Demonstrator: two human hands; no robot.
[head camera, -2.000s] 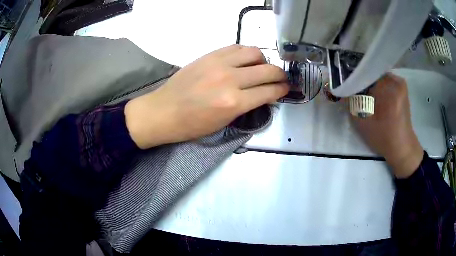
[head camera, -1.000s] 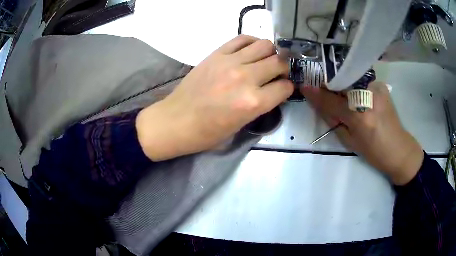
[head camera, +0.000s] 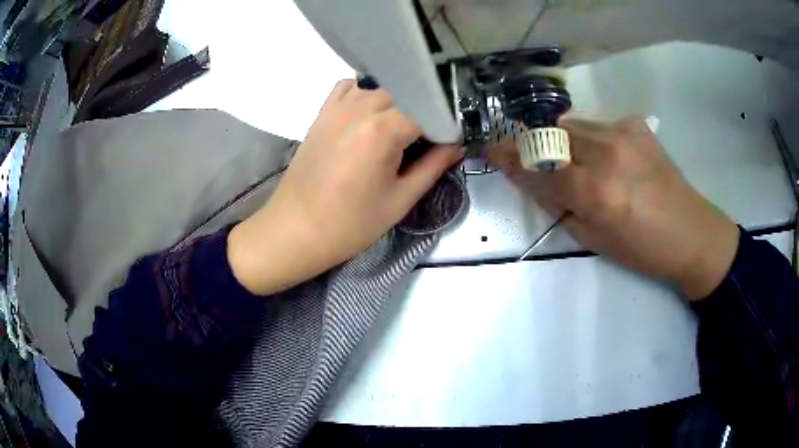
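Note:
My left hand (head camera: 337, 188) grips the dark edge of the garment at the needle area, left of the presser foot. The grey-beige panel (head camera: 158, 175) spreads to the left, and striped cloth (head camera: 328, 350) hangs below my left wrist. A dark brown curled part (head camera: 435, 206) shows beside my left fingers. My right hand (head camera: 618, 197) is right of the needle with a thin metal awl (head camera: 545, 236) held in it, its tip pointing down-left. Its fingertips are near the presser foot, partly behind the tension dial (head camera: 544, 149). The machine head hides the needle point.
The white machine head (head camera: 385, 52) overhangs the work from above. Dark brown cloth pieces (head camera: 131, 74) lie at the upper left. The metal tips of a tool (head camera: 782, 149) show at the right edge. The table's curved front edge runs below my hands.
Over the frames my right hand moves left to the needle area and the awl comes into view. The machine head and dial now appear further left, as the view has shifted. My left hand keeps its grip.

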